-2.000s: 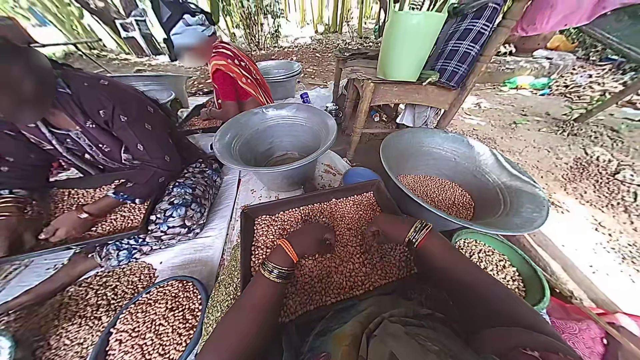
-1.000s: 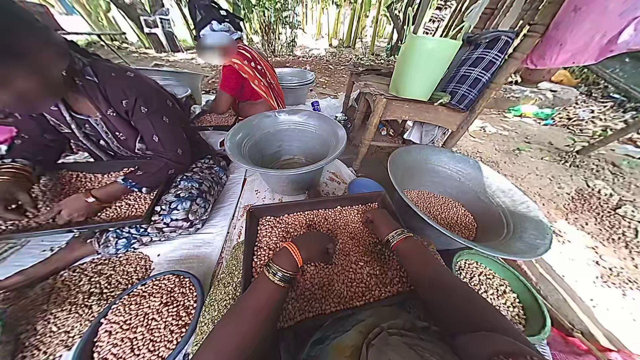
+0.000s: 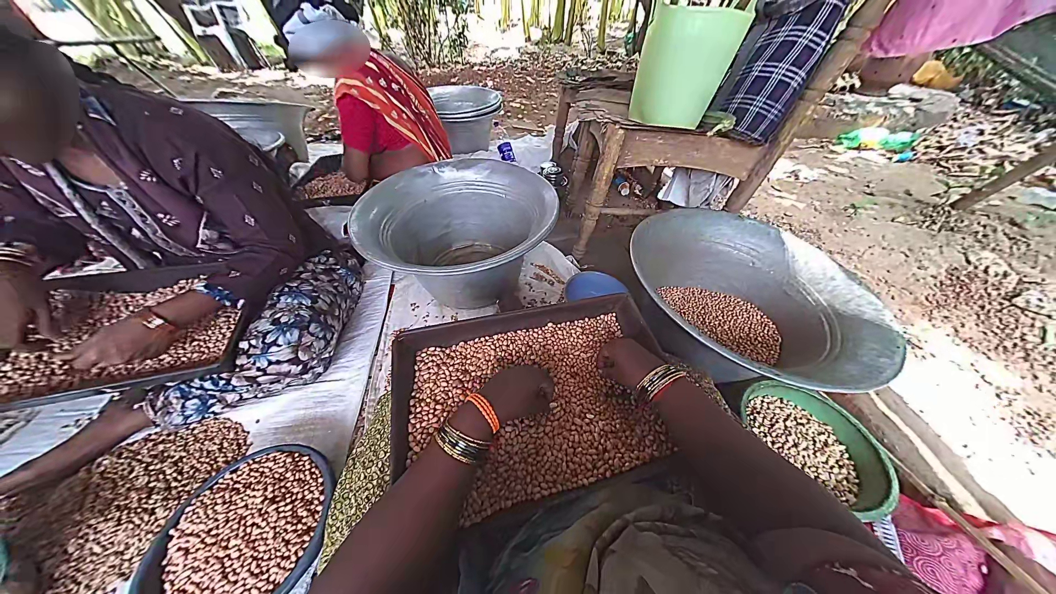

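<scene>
A dark rectangular tray full of reddish-brown peanut kernels rests at my lap. My left hand, with an orange band and bangles at the wrist, is on the kernels near the tray's middle, its fingers curled down. My right hand, with bangles, lies at the kernels by the tray's right side, fingers bent. Whether either hand holds a kernel is hidden. Beyond the tray on the right stands a wide metal basin with a heap of kernels. Below it sits a green bowl of paler kernels.
An aluminium basin stands ahead, beside a blue bowl. A dark-rimmed tub of kernels and a loose pile lie left. A co-worker handles kernels in a tray; another person sits behind. A wooden chair holds a green bucket.
My right hand has moved a little down the tray from its far right corner. My left hand stays near the tray's middle.
</scene>
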